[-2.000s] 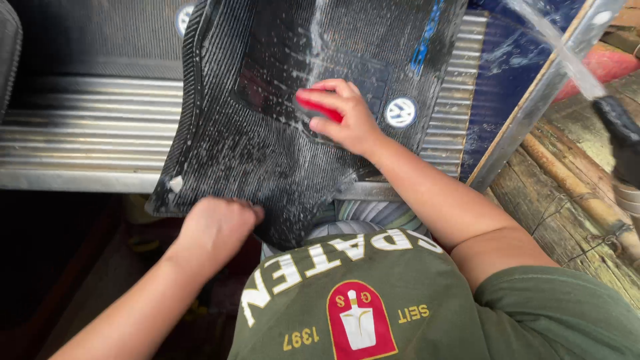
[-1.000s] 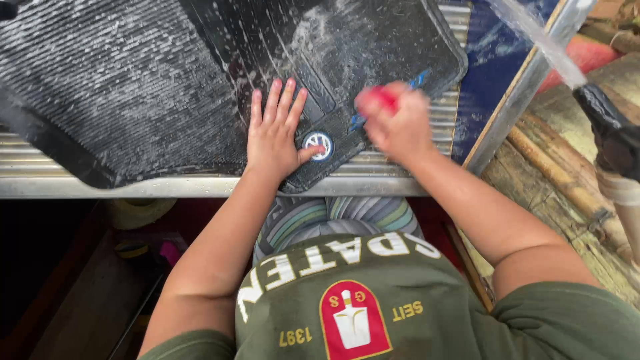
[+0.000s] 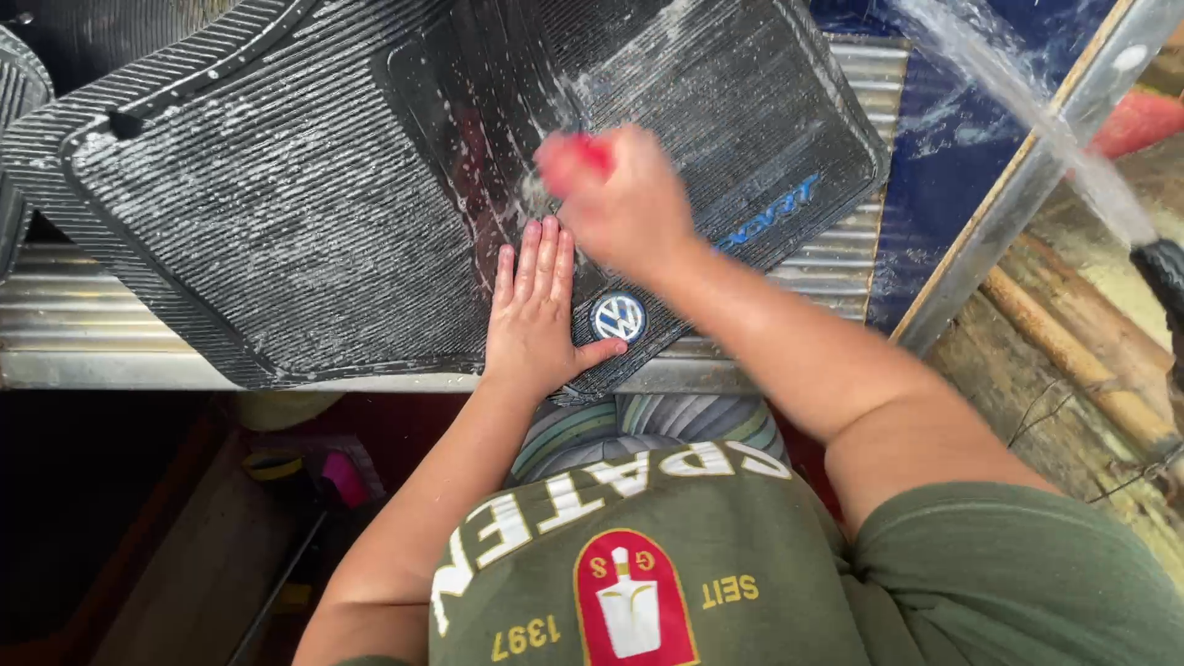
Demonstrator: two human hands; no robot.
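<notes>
A wet, ribbed black rubber car mat (image 3: 305, 231) with a round VW badge (image 3: 618, 317) and blue lettering lies across a corrugated metal surface (image 3: 102, 319). My left hand (image 3: 535, 319) rests flat on the mat, its thumb at the badge and its fingers slightly apart. Blurred by motion, my right hand (image 3: 624, 199) grips a red object (image 3: 575, 162), likely a scrubbing brush, against the smooth middle panel of the mat. The underside of the red object is hidden. White suds and droplets cover much of the ribbing.
Water streams from a black hose nozzle (image 3: 1164, 268) at the right, over a metal frame edge (image 3: 1027, 166) and a dark blue panel (image 3: 943, 185). Bamboo poles (image 3: 1078, 347) lie beyond. Part of another black mat (image 3: 23, 139) shows at the far left. A pink object (image 3: 344, 476) sits below the metal edge.
My right hand has moved from the blue lettering to the smooth middle panel with the red object. My left hand, on the mat's near edge two seconds ago, now lies flat beside the badge. The mat has turned.
</notes>
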